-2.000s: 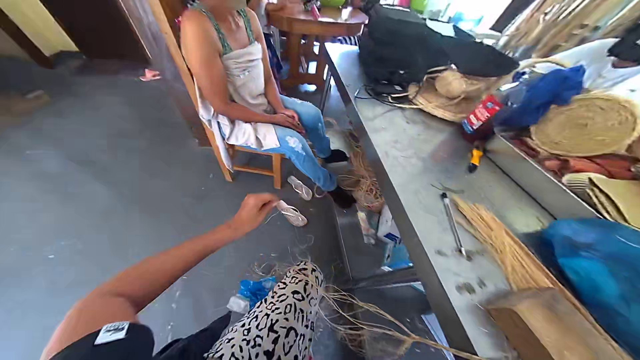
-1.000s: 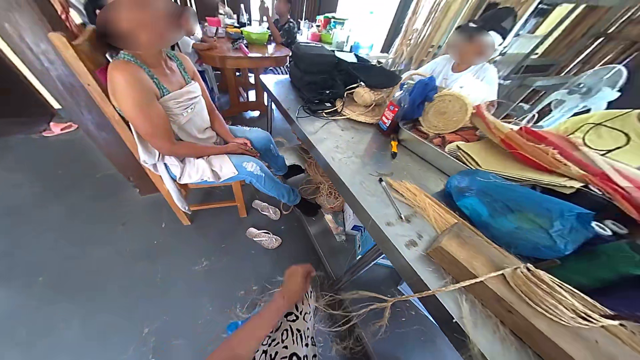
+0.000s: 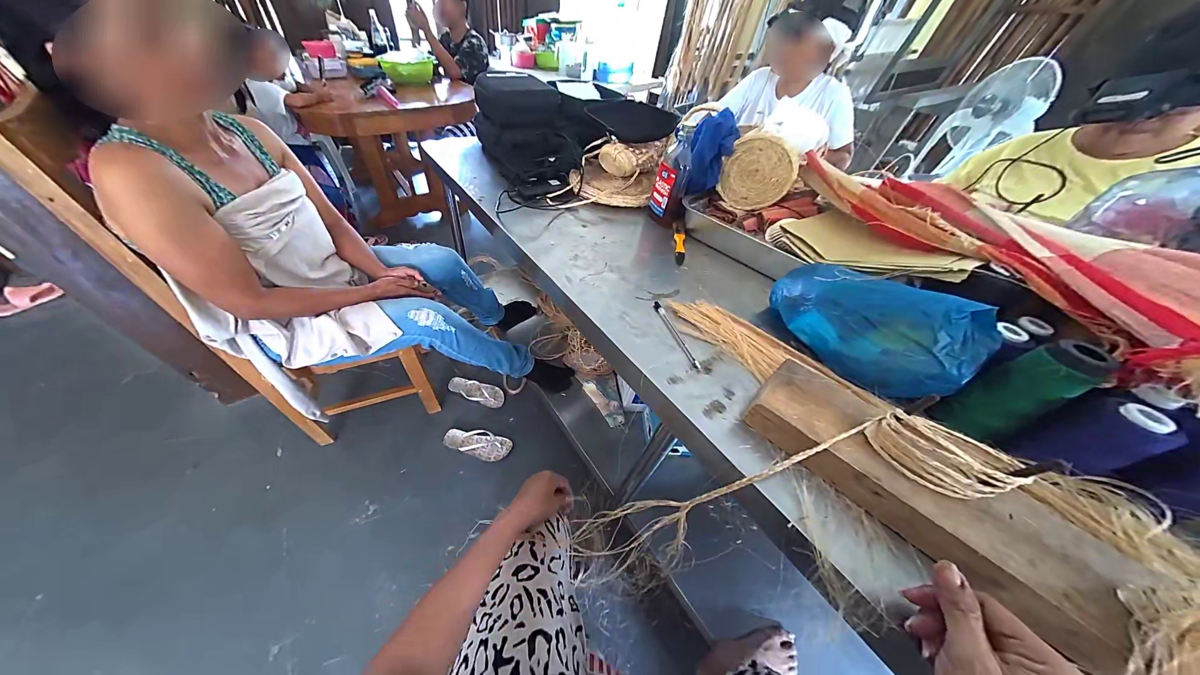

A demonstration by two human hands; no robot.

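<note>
My left hand [image 3: 542,499] rests closed at the knee of the leopard-print trousers [image 3: 525,600], beside loose ends of natural fibre; whether strands lie between its fingers cannot be told. From there a twisted fibre cord [image 3: 750,478] runs up over the metal table's edge to a looped coil [image 3: 937,455] on a wooden block [image 3: 900,478]. At the lower right is my right hand [image 3: 956,614], thumb raised and fingers curled, near the block's front side. A bundle of straw-like fibre [image 3: 731,342] lies behind and under the block.
On the metal table [image 3: 600,272] are a pen [image 3: 677,336], a yellow-handled tool [image 3: 679,246], a bottle [image 3: 667,187], a blue plastic bag [image 3: 881,328] and thread cones [image 3: 1031,389]. A seated person [image 3: 272,234] is at the left, with slippers [image 3: 478,444] nearby. Other people sit around the tables.
The view has swung to the right. My right hand has come into sight at the lower right. My left hand remains near the knee.
</note>
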